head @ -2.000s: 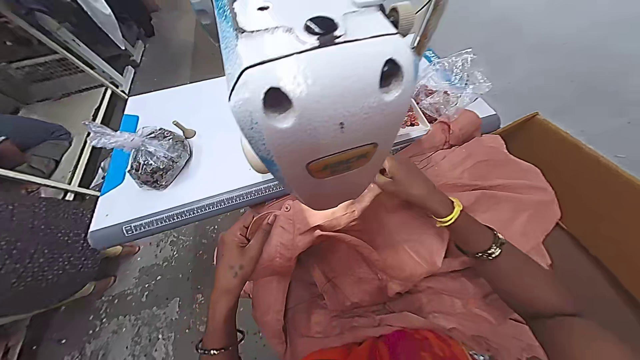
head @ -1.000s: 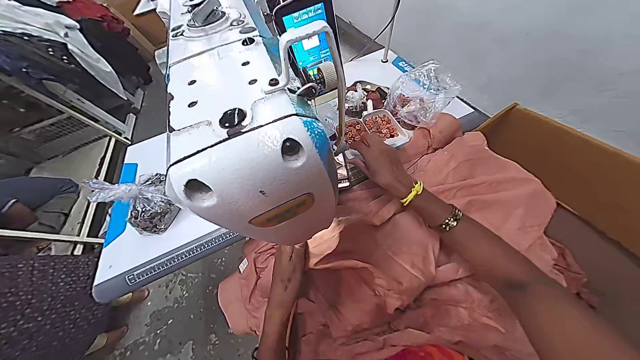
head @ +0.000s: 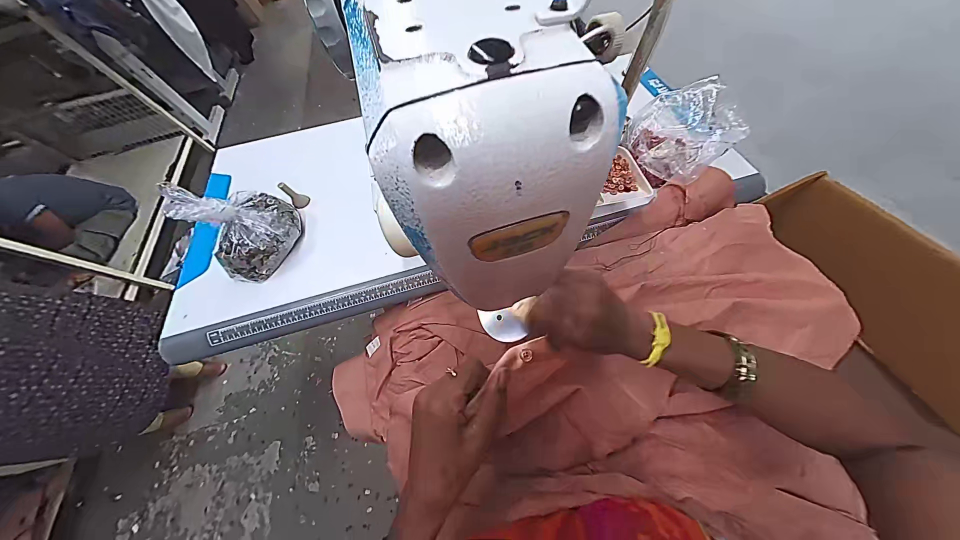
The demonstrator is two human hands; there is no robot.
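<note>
A salmon-pink cloth garment (head: 712, 300) lies across my lap and up to the table edge. My left hand (head: 457, 412) grips its edge between thumb and fingers, just below the head of a white industrial sewing machine (head: 495, 172). My right hand (head: 581, 311), with a yellow band at the wrist, is at the machine's lower end beside a round whitish part; its fingertips are blurred, so what they hold cannot be told. A small button (head: 526, 355) shows on the cloth between both hands. The needle area is hidden behind the machine head.
On the white table (head: 330, 217) lie a knotted plastic bag of dark bits (head: 259, 236) and a small pale tool (head: 294, 196). Right of the machine are a white tray of reddish buttons (head: 622, 180) and another plastic bag (head: 679, 139). A cardboard box (head: 870, 277) borders the right; people are at left.
My right hand has moved from the button tray back to the machine's lower front. My left hand, partly behind the machine head one second ago, now shows on the cloth edge. The view has shifted.
</note>
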